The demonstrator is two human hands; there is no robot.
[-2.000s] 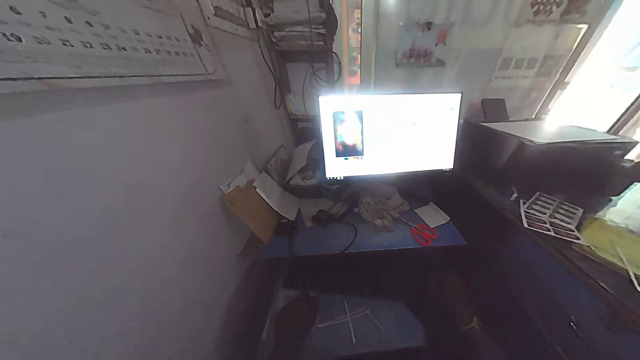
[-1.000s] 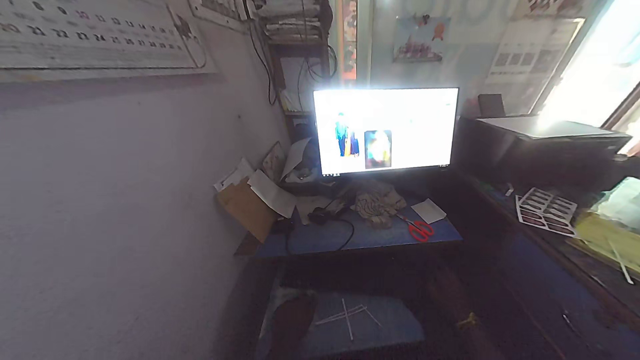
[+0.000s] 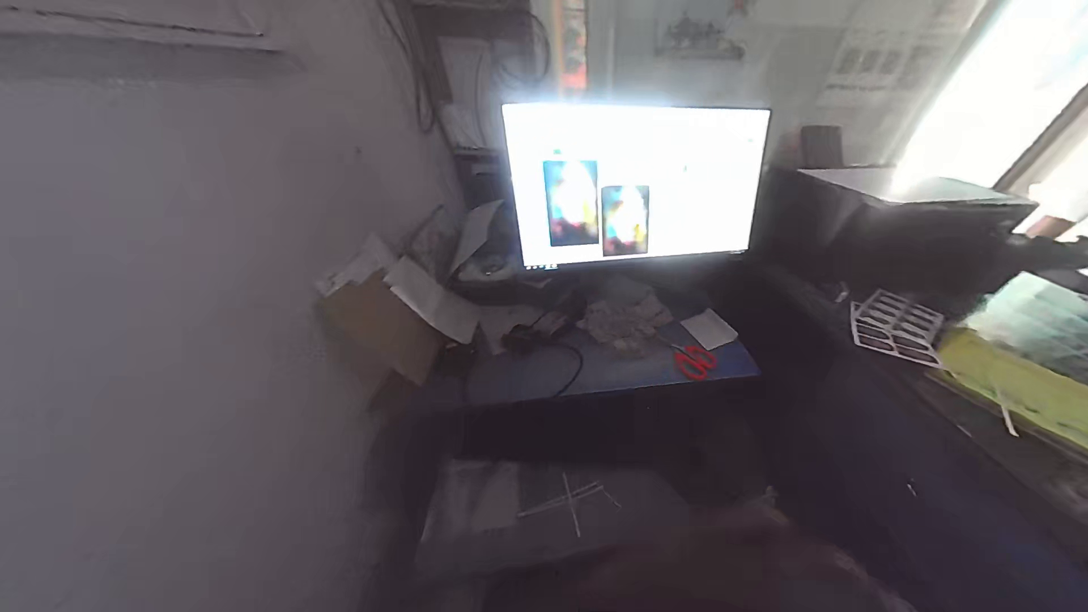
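My right hand (image 3: 729, 455) is a dark, blurred shape below the blue desk's front edge, right of the lower shelf; its fingers and any hold are hidden in shadow. A yellowish band shows at its wrist. A large brown blur (image 3: 680, 565) crosses the bottom of the view; whether it is my left hand or a forearm I cannot tell. Thin white strips (image 3: 571, 503) lie crossed on the lower shelf (image 3: 625, 531), beside a pale flat patch. Red-handled scissors (image 3: 694, 363) rest on the blue desk (image 3: 612, 381), near a crumpled cloth (image 3: 625, 319) and a white paper (image 3: 710, 329).
A lit monitor (image 3: 637, 183) stands at the back of the desk. Cardboard (image 3: 382, 327) and papers lean by the left wall, near a black cable (image 3: 578, 370). At right are a printer-like machine (image 3: 884, 212), a white-framed sheet (image 3: 897, 327) and a yellow item (image 3: 1011, 382).
The dark hand at the lower shelf's left side has left that spot, and a pale patch shows there. A brown blur has come in along the bottom. The pictures on the monitor have changed.
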